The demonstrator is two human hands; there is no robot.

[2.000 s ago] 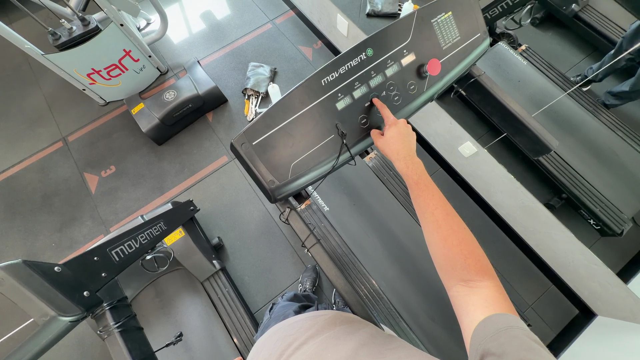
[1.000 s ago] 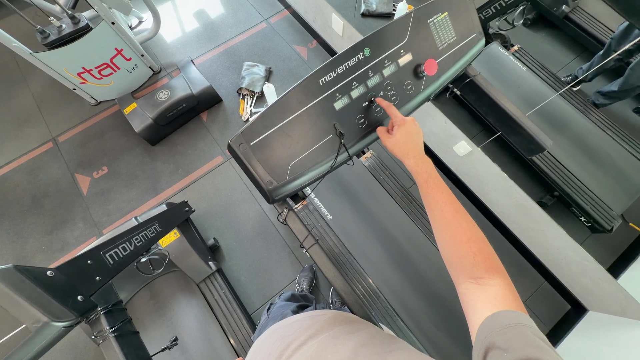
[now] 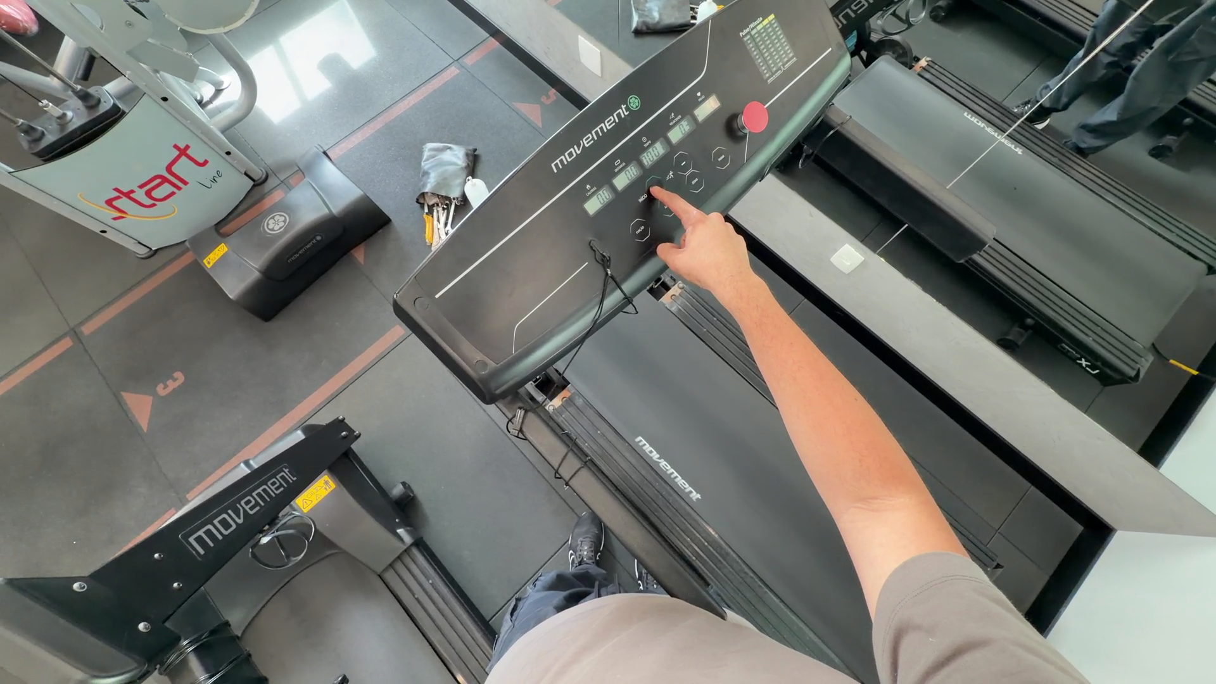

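My right hand [image 3: 705, 245] reaches over a black Movement treadmill console [image 3: 532, 256], its index fingertip at a button beneath the row of small displays [image 3: 652, 153]. The thumb is held apart from the index finger and nothing is held. Right of the fingertip, a red emergency stop knob [image 3: 753, 118] stands on the panel. A thin black cord [image 3: 601, 285] hangs over the console's lower edge toward the treadmill frame. Below the console lies the running belt [image 3: 665, 399]. My left hand is out of view.
A pouch with keys and tools [image 3: 443, 185] lies past the console. A black motor cover [image 3: 290, 228] rests on the floor beside a gym machine [image 3: 142, 171]. Another treadmill frame [image 3: 218, 532] is at lower left. A low ledge [image 3: 912, 323] runs along the right, by a mirror showing a treadmill and legs.
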